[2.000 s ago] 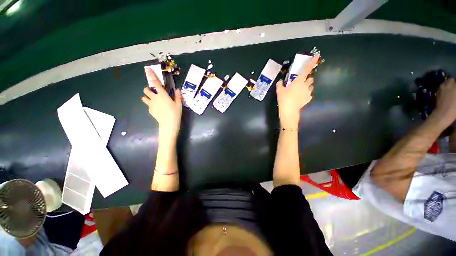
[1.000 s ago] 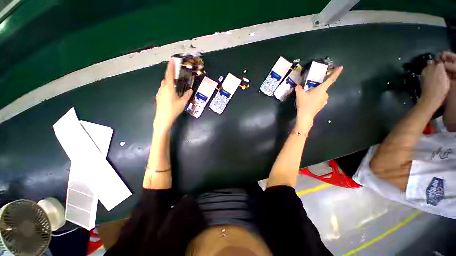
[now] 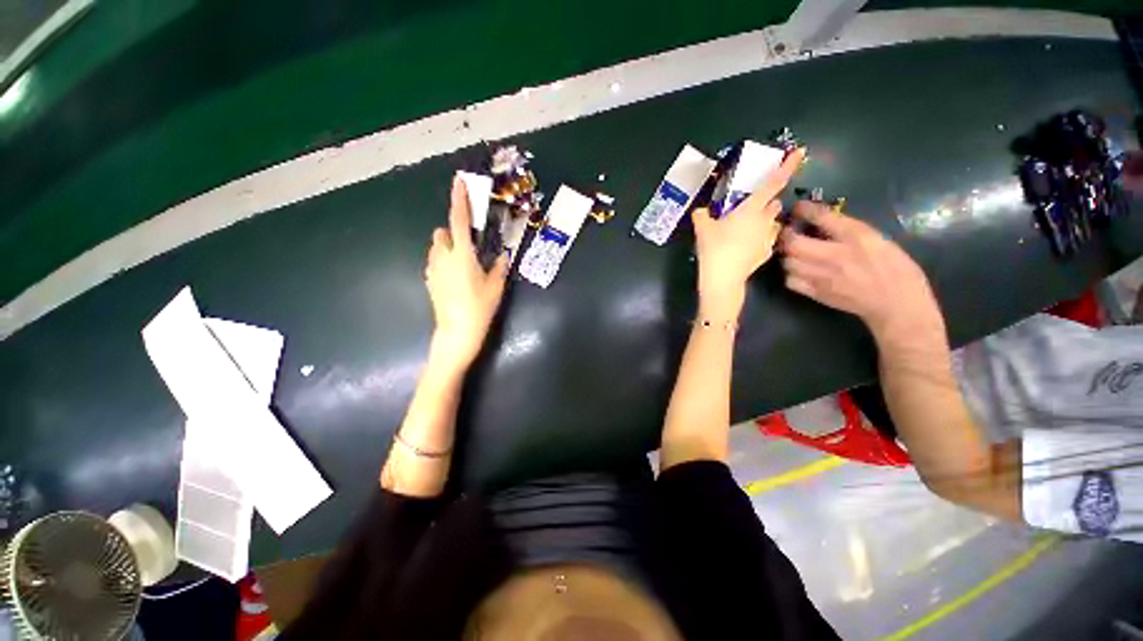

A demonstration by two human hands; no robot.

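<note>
My left hand [image 3: 468, 278] is around a row of phone boards standing close together, with a white display area [image 3: 476, 200] under its index finger and flex tails at their top. My right hand [image 3: 740, 246] is on a phone board [image 3: 751, 172], thumb at its left side, index finger stretched over its upper right; another board lies partly beneath it. Two boards lie tilted between my hands: one phone board [image 3: 557, 237] beside my left hand and one phone board [image 3: 676, 194] nearer my right hand. Orange ribbon tails show at some board tops.
A neighbouring worker's hand [image 3: 852, 262] is right beside my right hand, over small dark parts. Dark boards [image 3: 1069, 179] are piled at far right. White sticker sheets [image 3: 238, 407] overlap at left. A fan [image 3: 73, 579] stands at lower left. A pale metal edge [image 3: 376, 138] bounds the belt.
My left hand has moved right beside the loose boards, and fewer lie separate between my hands. My right hand shifted right, then back left. The neighbour's hand has reached in beside it.
</note>
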